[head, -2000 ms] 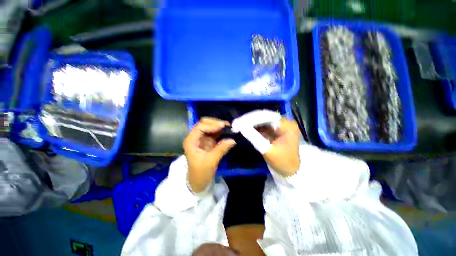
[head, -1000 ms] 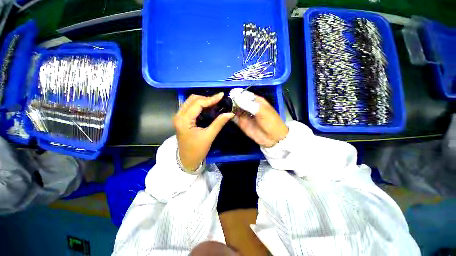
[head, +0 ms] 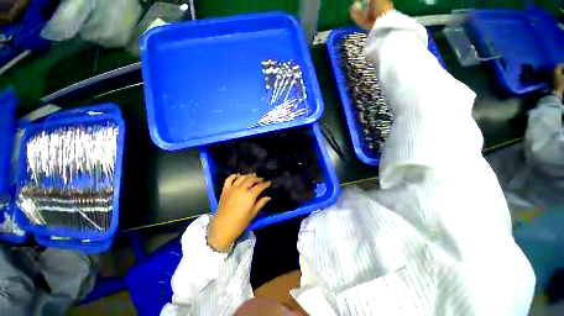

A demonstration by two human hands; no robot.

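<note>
My left hand (head: 239,207) lies at the front left of the near blue tray (head: 333,196), its fingertips down at the small black parts (head: 290,166). Whether the fingers hold a part cannot be told. My right hand (head: 370,11) is far forward at the top edge, beyond the right tray (head: 352,125); it is small and partly cut off, and its grip cannot be made out. The right tray holds many metal rods (head: 366,86), partly covered by my right sleeve.
The large middle blue tray (head: 192,86) has a small fan of rods (head: 284,92) at its right. The left tray (head: 119,166) holds rows of rods. A dark slim tool (head: 333,141) lies beside the near tray. Another person's hand (head: 558,80) shows at the right edge.
My hands have parted. My right arm has stretched forward over the right tray; my left hand has lowered into the near tray. The view has shifted and tilted.
</note>
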